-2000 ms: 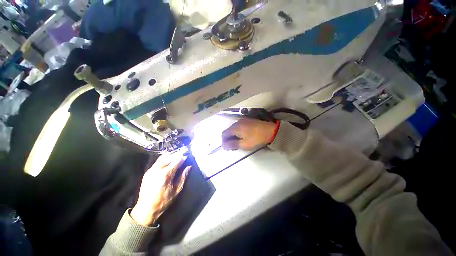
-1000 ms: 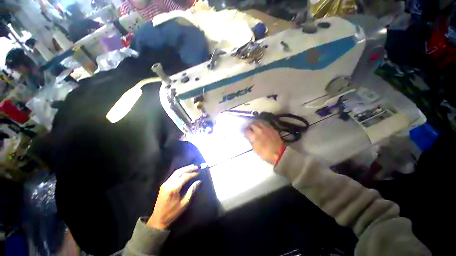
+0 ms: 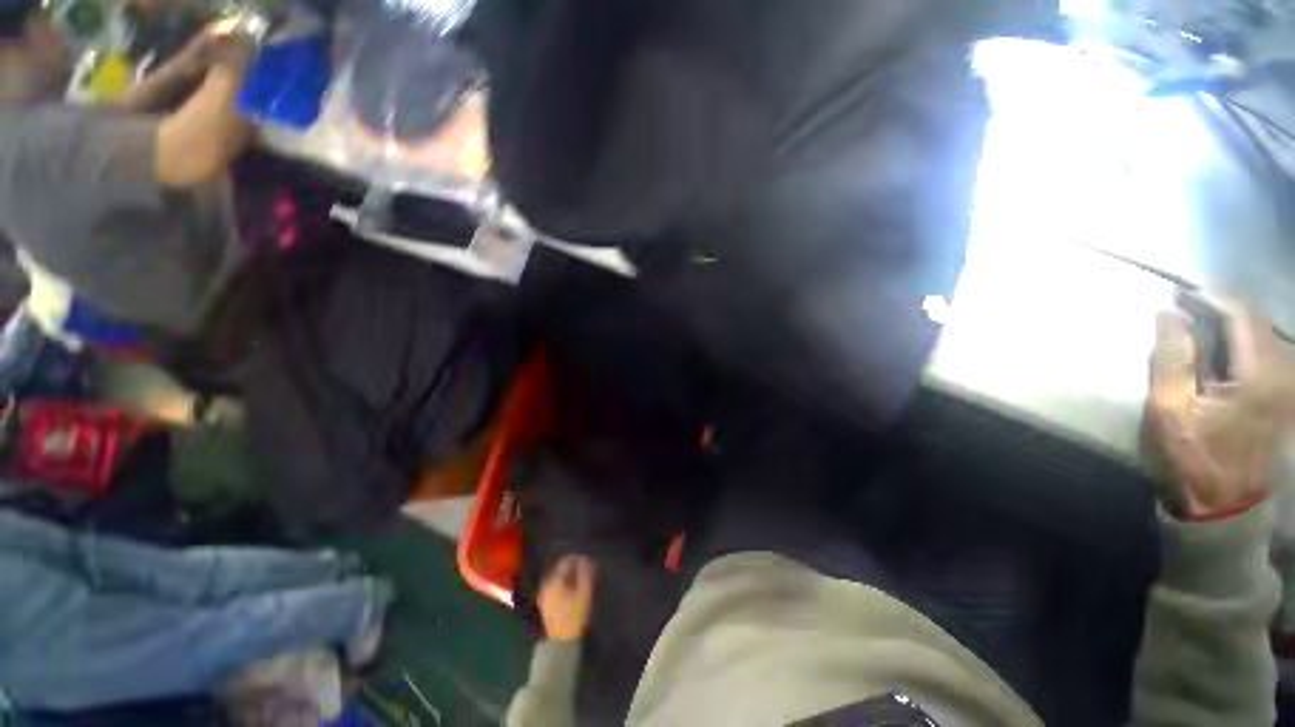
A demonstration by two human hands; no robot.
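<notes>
Black fabric (image 3: pixel 852 185) hangs over the left side of the bright white machine bed (image 3: pixel 1037 305). My right hand (image 3: pixel 1228 412) is at the right edge of the view, over the bed, with its fingers closed around a small dark object (image 3: pixel 1204 341); blur hides what it is. My left hand (image 3: pixel 565 597) is low and far left, beside a red-orange bin (image 3: pixel 490 547) and against dark cloth. It is small and blurred, and I cannot tell if it grips the cloth.
A person in a grey top (image 3: pixel 107 185) and jeans (image 3: pixel 171 611) is at the left. A white-edged stand (image 3: pixel 440 256) with plastic wrap on it is at the upper left. A red box (image 3: pixel 78 443) lies farther left. My knee or lap (image 3: pixel 810 639) is at the bottom.
The view has swung left and down, so the machine head is mostly out of view. My left hand has left the machine and moved down beside the bin. My right hand now holds a dark object.
</notes>
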